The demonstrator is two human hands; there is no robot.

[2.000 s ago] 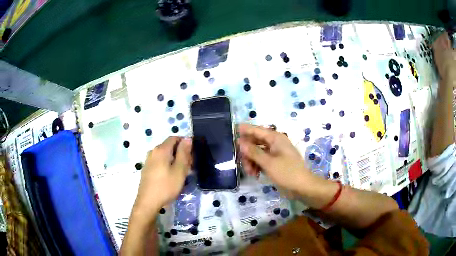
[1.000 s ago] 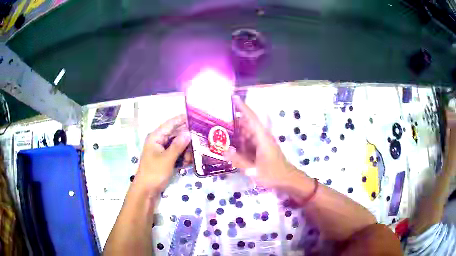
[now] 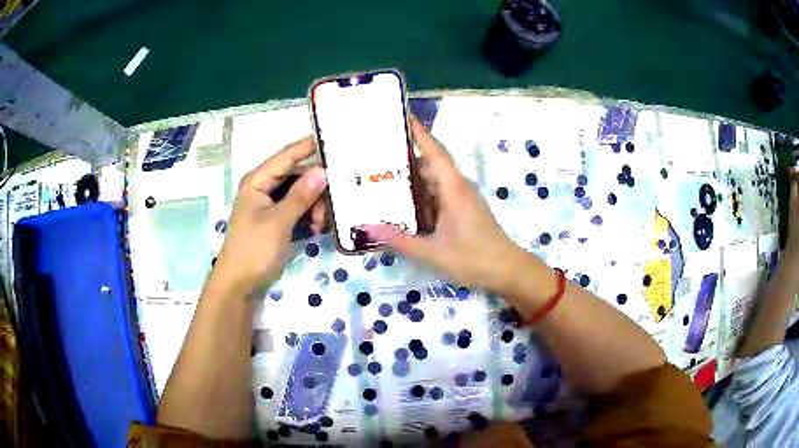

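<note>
A smartphone with a lit, mostly white screen is held upright above the bench, near the belt's edge. My left hand grips its left side, thumb on the edge. My right hand holds its right side, with the thumb over the bottom of the screen. The fingers behind the phone are hidden. Many small black round pads lie scattered on the plastic-covered table below and to the right.
A blue tray lies at left beside a pale metal post. A black cylindrical unit and a small white strip are on the green belt. Ring parts and another person's forearm are at right.
The phone has gone from dark, low over the table, to lit and raised in both hands; its screen now shows mostly white. The black unit on the belt appears farther right.
</note>
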